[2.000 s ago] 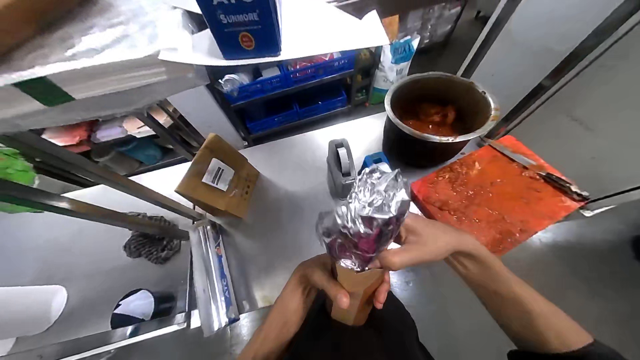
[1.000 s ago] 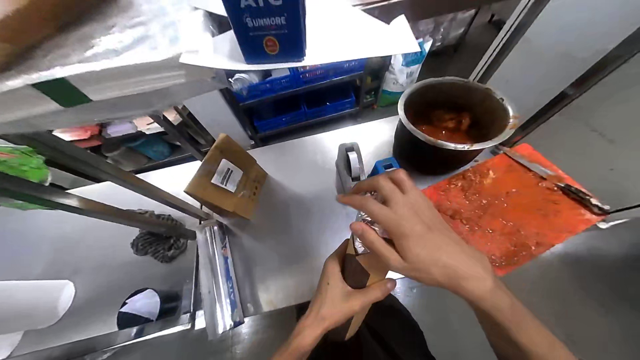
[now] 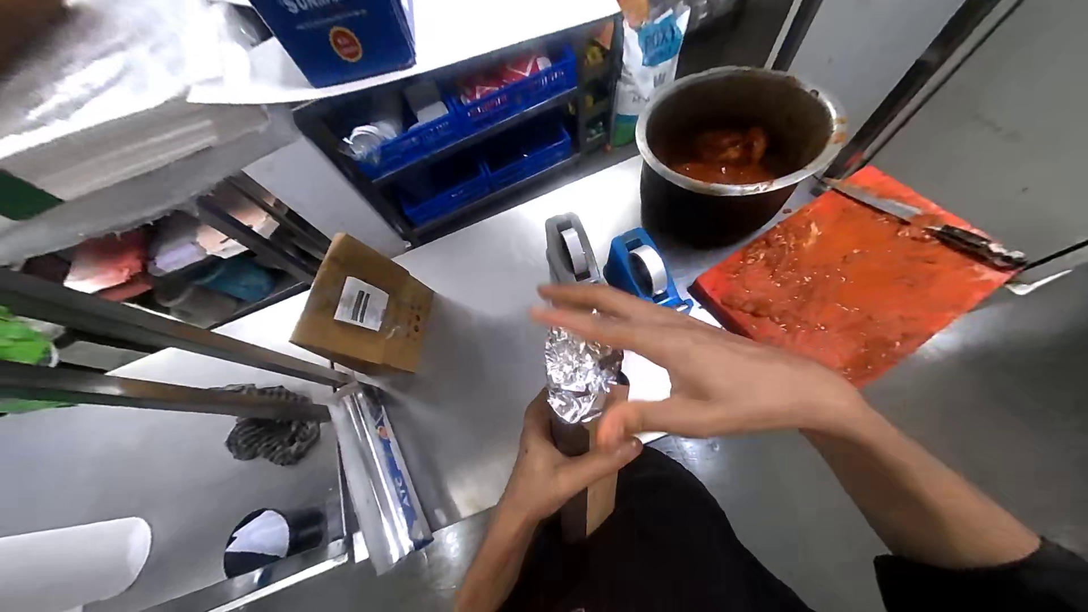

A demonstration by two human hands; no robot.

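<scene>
My left hand [image 3: 561, 467] is closed around a brown cardboard sleeve [image 3: 602, 501], held upright against my dark clothing. Crumpled aluminium foil [image 3: 580, 374] sticks out of the sleeve's top. My right hand [image 3: 705, 365] is beside and partly over the foil, fingers spread, its thumb near the sleeve's upper edge; whether it touches is hard to tell. Just beyond stand a grey tape dispenser [image 3: 557, 242] and a blue tape dispenser [image 3: 627, 272].
A pot [image 3: 705, 212] of red sauced food stands back right, beside a red cutting board [image 3: 850, 289] bearing a knife [image 3: 884, 204]. At left are a cardboard box [image 3: 399, 327], a foil roll box [image 3: 382, 476] and metal shelf posts [image 3: 170, 327]. A blue box [image 3: 340, 42] stands above.
Two seconds ago both hands held the foil-topped sleeve and more foil stood above it. My right hand has since come over the top, and its fingers are now spread.
</scene>
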